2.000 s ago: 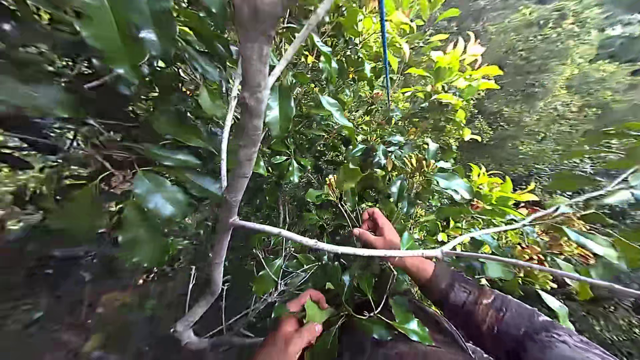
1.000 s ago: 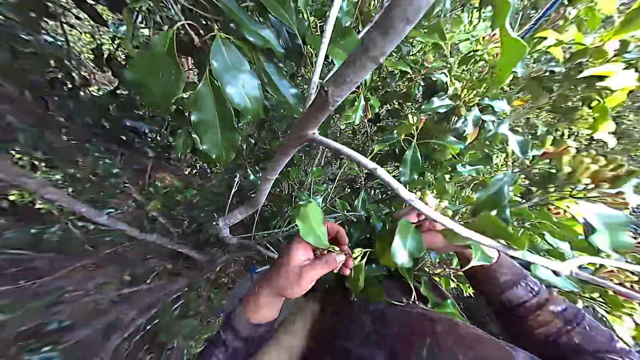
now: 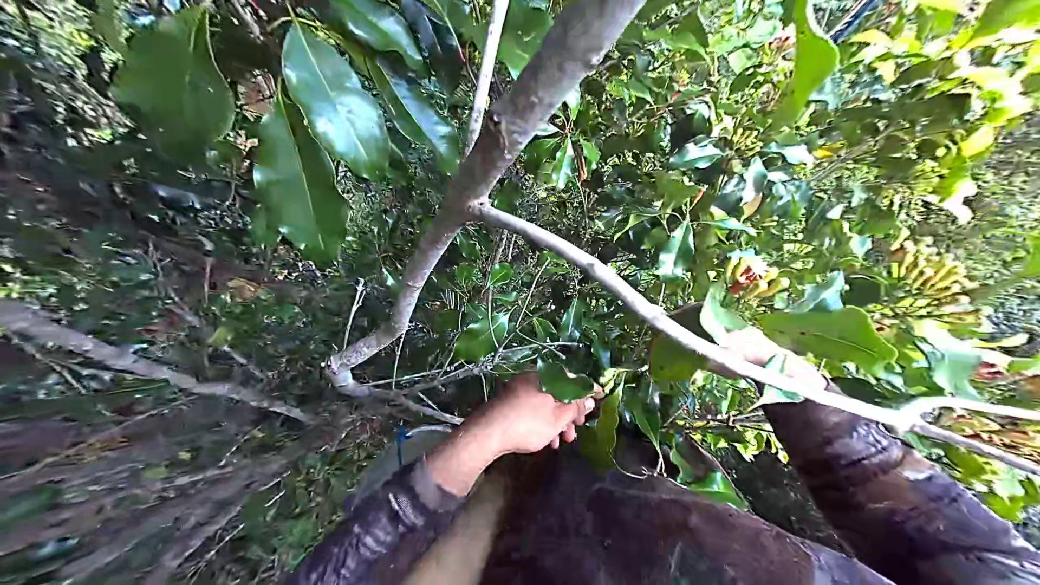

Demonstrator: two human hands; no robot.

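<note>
My left hand (image 3: pixel 540 416) is at the lower middle, its fingers curled at a leafy twig (image 3: pixel 611 390); a green leaf covers part of the fingers, so the grip is unclear. To the right, my right hand (image 3: pixel 760 349) reaches up behind a thin pale branch (image 3: pixel 674 325) and leaves that hide its fingers. Just above it sits a cluster of buds (image 3: pixel 754 276), yellowish with some red. Farther right hangs a larger cluster of yellow-green buds (image 3: pixel 934 280).
A thick grey branch (image 3: pixel 463 187) runs from the top down to the lower left and forks at the middle. Large glossy leaves (image 3: pixel 333 97) hang at the upper left. Another bare branch (image 3: pixel 154 366) crosses the left side. A blue rope (image 3: pixel 855 18) shows at the top right.
The view has shifted considerably. Since a second ago my left hand has moved right, closer to my right hand. My right hand's fingers, plainly seen two seconds ago, are now behind leaves.
</note>
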